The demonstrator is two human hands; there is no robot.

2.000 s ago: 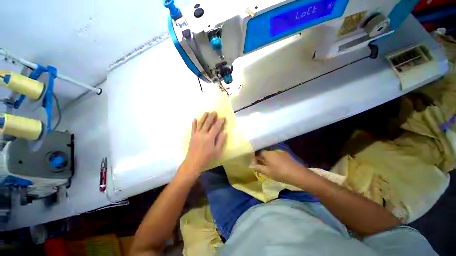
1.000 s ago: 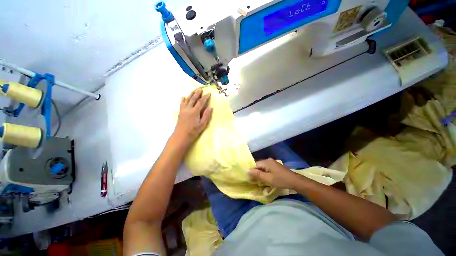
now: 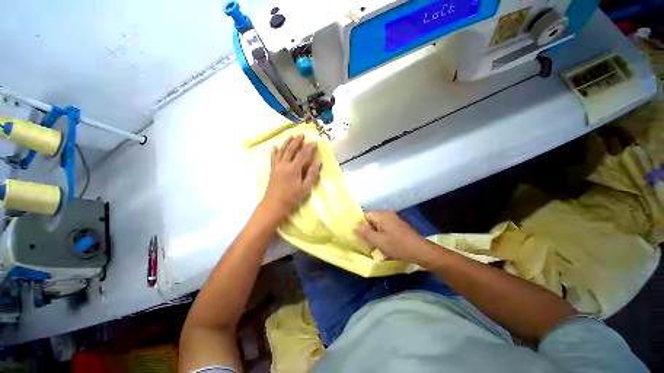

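Observation:
A pale-yellow garment piece (image 3: 331, 207) runs from under the needle area of the white lockstitch machine (image 3: 320, 109) down over the table's front edge to my lap. Its far end lies folded to the left of the presser foot. My left hand (image 3: 293, 173) lies flat on the cloth just below the needle, fingers slightly apart, pressing it to the table. My right hand (image 3: 388, 234) pinches the right edge of the piece at the table's front edge. The fingertips of my right hand are partly hidden by cloth.
A yellow cloth heap (image 3: 582, 233) lies at right below the table edge. Red-and-dark snips (image 3: 152, 261) lie on the table at left. Yellow thread cones (image 3: 33, 197) and a grey-white machine (image 3: 58, 237) stand farther left. More yellow cloth (image 3: 295, 339) hangs below my lap.
More cloth has moved up to the needle, and its far end now spreads left behind my left hand. My left hand moved slightly right and down since one second ago; my right hand moved slightly up.

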